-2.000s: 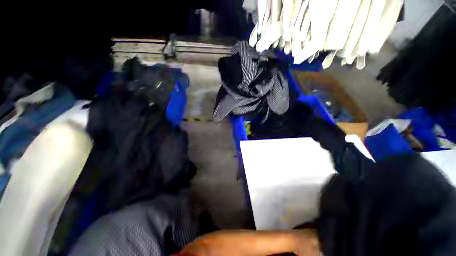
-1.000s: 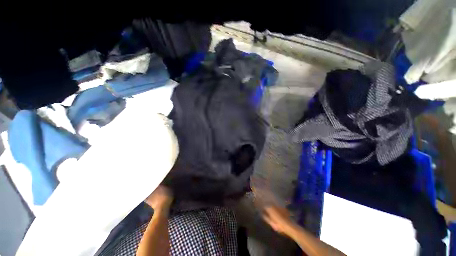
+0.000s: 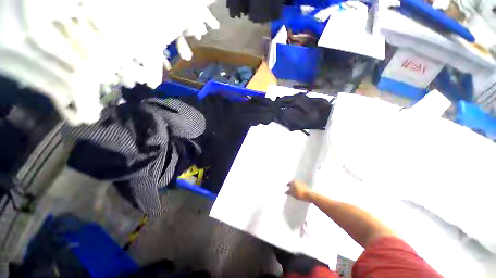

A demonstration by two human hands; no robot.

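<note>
My right hand point(image 3: 298, 191) is over a white flat panel point(image 3: 261, 179) at the near left end of the white cloth-covered table point(image 3: 391, 146). The hand is small and blurred, and whether its fingers grip anything cannot be told. My red sleeve shows at the bottom right. My left hand is not in view. A bunched black garment point(image 3: 302, 111) lies at the panel's far edge, beyond my hand.
Black-and-white striped garments point(image 3: 187, 117) are heaped over a blue bin point(image 3: 198, 188). Pale garments point(image 3: 125, 43) hang at upper left. A cardboard box point(image 3: 209, 56) with blue-grey pieces and another blue bin point(image 3: 296, 61) stand beyond. A blue bin point(image 3: 98, 250) is at lower left.
The view has swung right, onto the white table. The dark garment, checked cloth and white padded form at left have gone out of view, with my left hand. My right hand is now over the panel.
</note>
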